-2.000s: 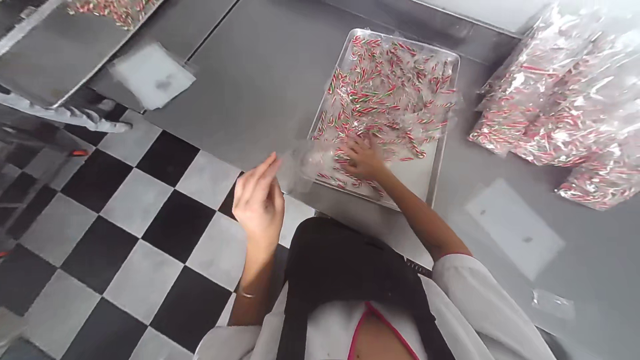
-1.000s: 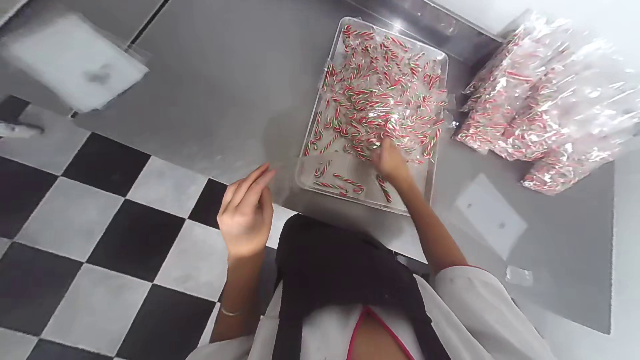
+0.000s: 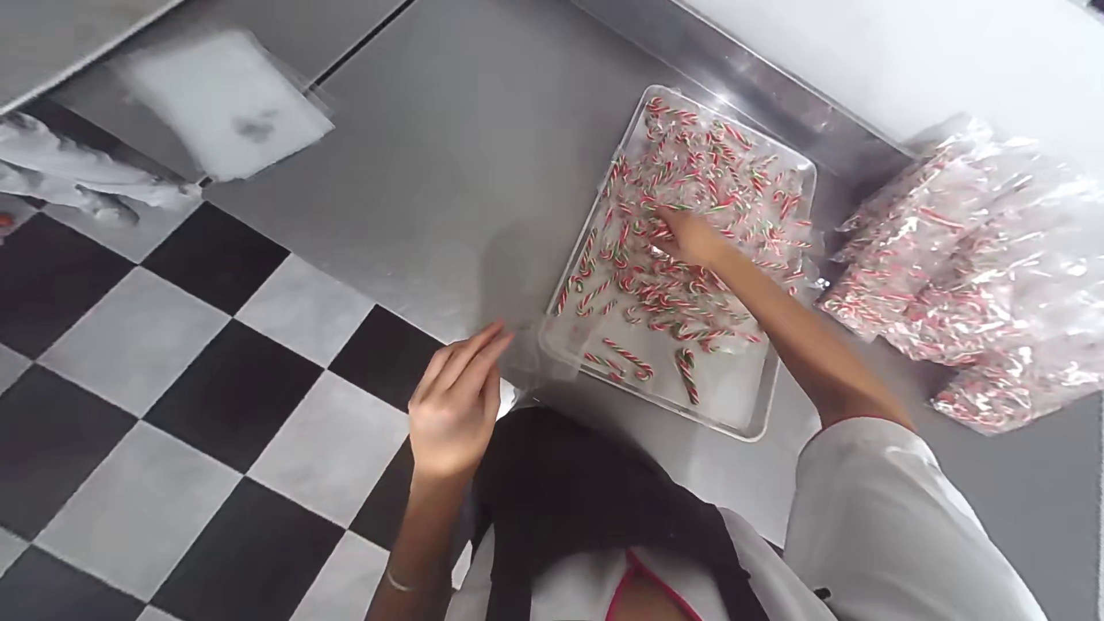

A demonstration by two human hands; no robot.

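Observation:
A metal sheet tray (image 3: 768,405) holds many small wrapped candy canes (image 3: 690,293), striped red, green and white. They lie thick at its far end, with a few loose ones near the front edge. My right hand (image 3: 690,237) reaches into the pile, fingers pointing down among the canes; what its fingertips grasp is hidden. To the left of the tray, my left hand (image 3: 457,405) is raised with its fingers close together. Between its fingertips and the tray's near left corner shows a clear plastic bag (image 3: 548,354), faint, apparently pinched in that hand.
Several large clear bags of candy canes (image 3: 957,285) stand right of the tray, near the wall. A stack of clear plastic bags (image 3: 241,112) lies at the upper left of the steel table (image 3: 414,164). A raised metal ledge (image 3: 776,78) runs behind the tray. Checkered floor lies lower left.
My right hand has moved farther up into the candy canes. More of the tray's near end is bare than two seconds ago. My left hand stays raised beside the tray.

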